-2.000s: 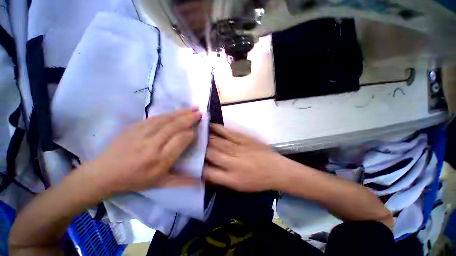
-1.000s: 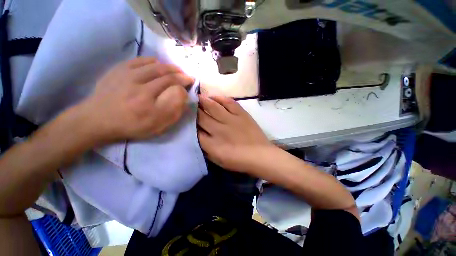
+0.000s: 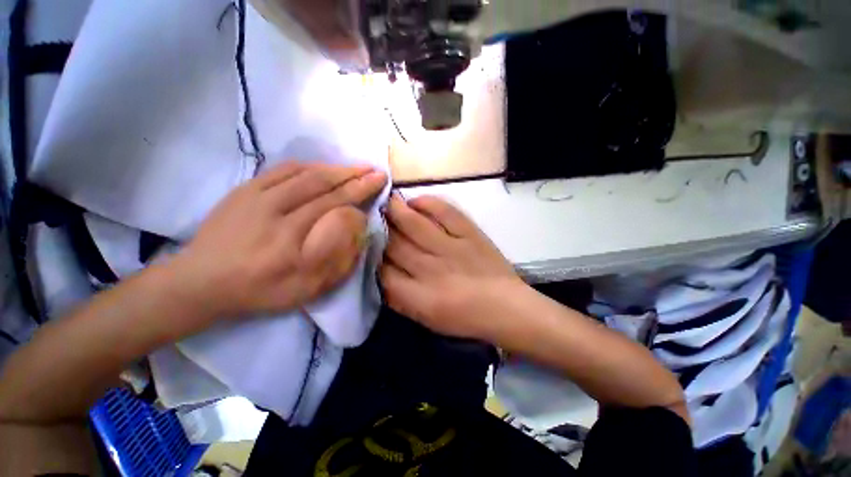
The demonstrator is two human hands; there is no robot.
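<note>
A pale grey-white fabric panel (image 3: 154, 121) with dark seam lines lies left of the needle area and hangs over the table's front edge. My left hand (image 3: 285, 238) lies on the pale panel, thumb and fingertips pinching its right edge. My right hand (image 3: 448, 265) holds the same edge from the right, fingertips close to my left fingertips. The sewing machine head (image 3: 420, 47) stands above; the needle area beneath is washed out by bright light, so the needle and presser foot are unclear.
A black cloth pad (image 3: 588, 102) lies on the machine bed, with thread scraps near the table edge. Cut pieces (image 3: 718, 326) are stacked below at right beside a blue crate edge (image 3: 793, 289). Another blue crate (image 3: 145, 433) stands at lower left.
The panel's held edge has moved slightly toward me, away from the needle area, with both hands on it. Its lower part now hangs more bunched beneath my left hand.
</note>
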